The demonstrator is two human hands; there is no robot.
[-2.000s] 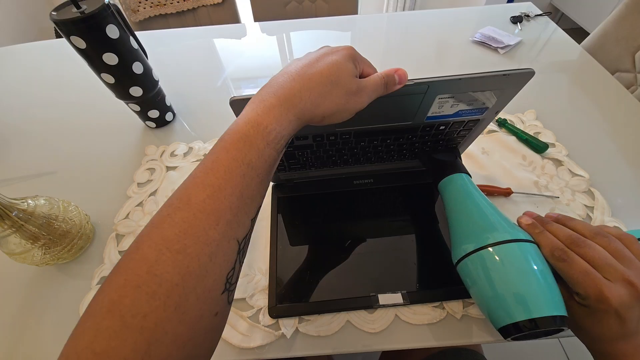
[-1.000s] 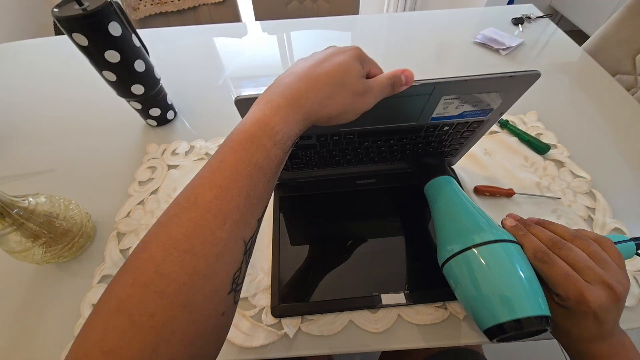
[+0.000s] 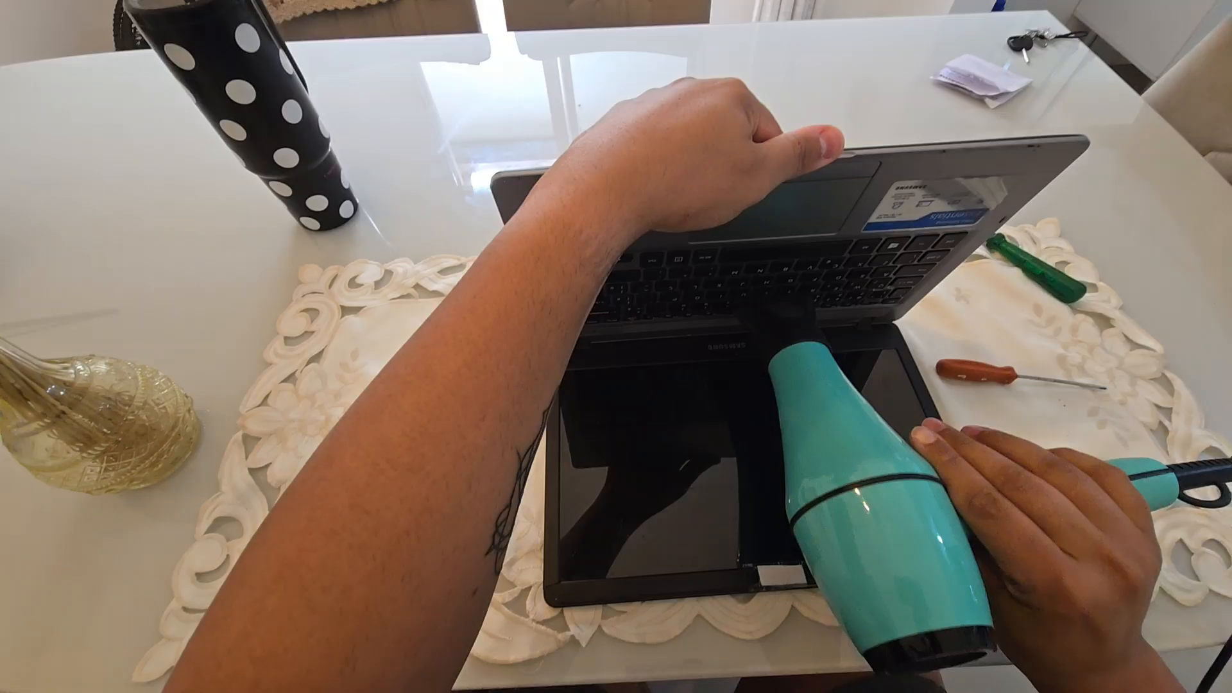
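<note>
A Samsung laptop lies with its screen (image 3: 654, 481) flat on a placemat, face up, while its keyboard half (image 3: 1020, 173) tilts upward behind. My left hand (image 3: 712, 159) grips the upper edge of that keyboard half, over the touchpad side. In my right hand (image 3: 1059, 520) is a turquoise hair dryer (image 3: 881, 520), held around its body and handle. Its black nozzle (image 3: 784, 322) points at the keyboard (image 3: 866, 274), close to the hinge; whether it touches the keys I cannot tell. My left forearm hides the laptop's left part.
The cutwork placemat (image 3: 327, 385) carries an orange-handled screwdriver (image 3: 977, 372) and a green screwdriver handle (image 3: 1039, 269) on the right. A polka-dot tumbler (image 3: 260, 115) and a glass vase (image 3: 106, 423) stand left. Folded paper (image 3: 982, 79) and keys (image 3: 1030, 40) lie at the back right.
The hair dryer's nozzle has moved left along the keyboard from near its right end, my right hand moving with it. My left hand still holds the laptop's edge.
</note>
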